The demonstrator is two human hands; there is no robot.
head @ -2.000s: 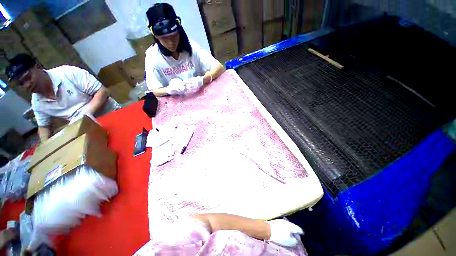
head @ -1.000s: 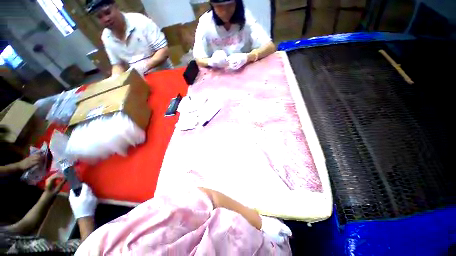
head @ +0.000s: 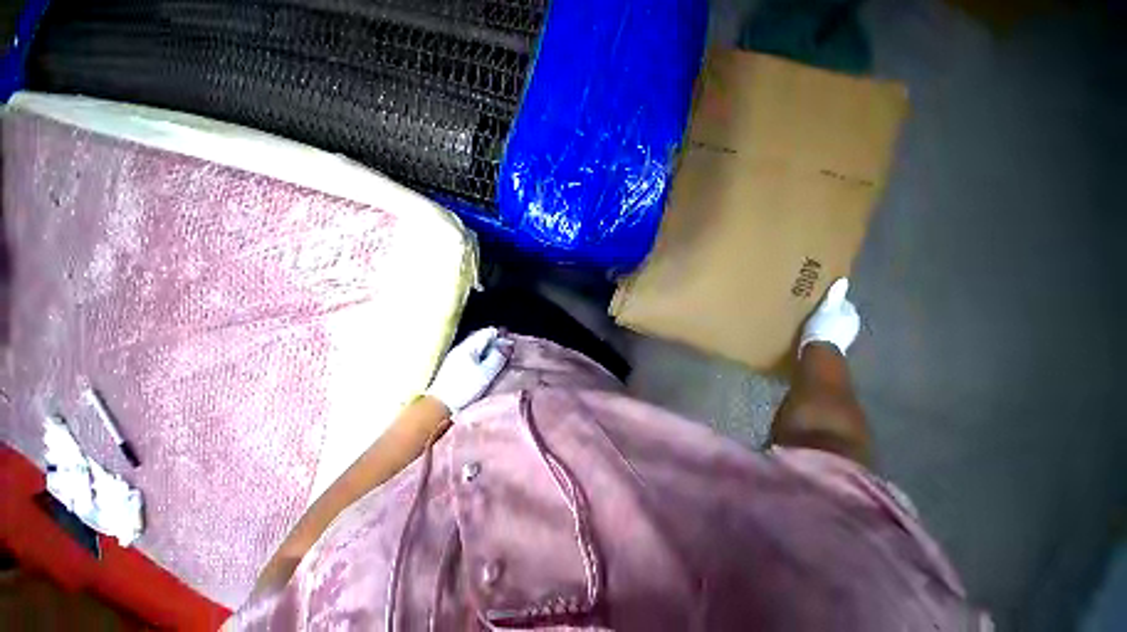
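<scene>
A flat tan cardboard sheet (head: 766, 210) printed "A006" lies on my right, beside the blue-wrapped conveyor end. My right hand (head: 831, 319), in a white glove, is at its near right edge, by the print. One finger or thumb points up; how the other fingers meet the edge is hard to see. My left hand (head: 470, 370), also white-gloved, is at the corner of the padded table against my pink clothing. Its fingers are loosely bent and no object shows in it.
Pink bubble-wrap padding (head: 223, 284) covers the table on the left. A marker pen (head: 111, 428) and crumpled white cloths or gloves (head: 93, 482) lie on it. The red cover (head: 161, 593) shows at lower left. The dark mesh conveyor (head: 309, 87) has a blue-wrapped end (head: 599, 136).
The view has swung right and down, away from the co-workers and carton. The cardboard sheet and my right hand have come into view. My left hand is still by the table corner.
</scene>
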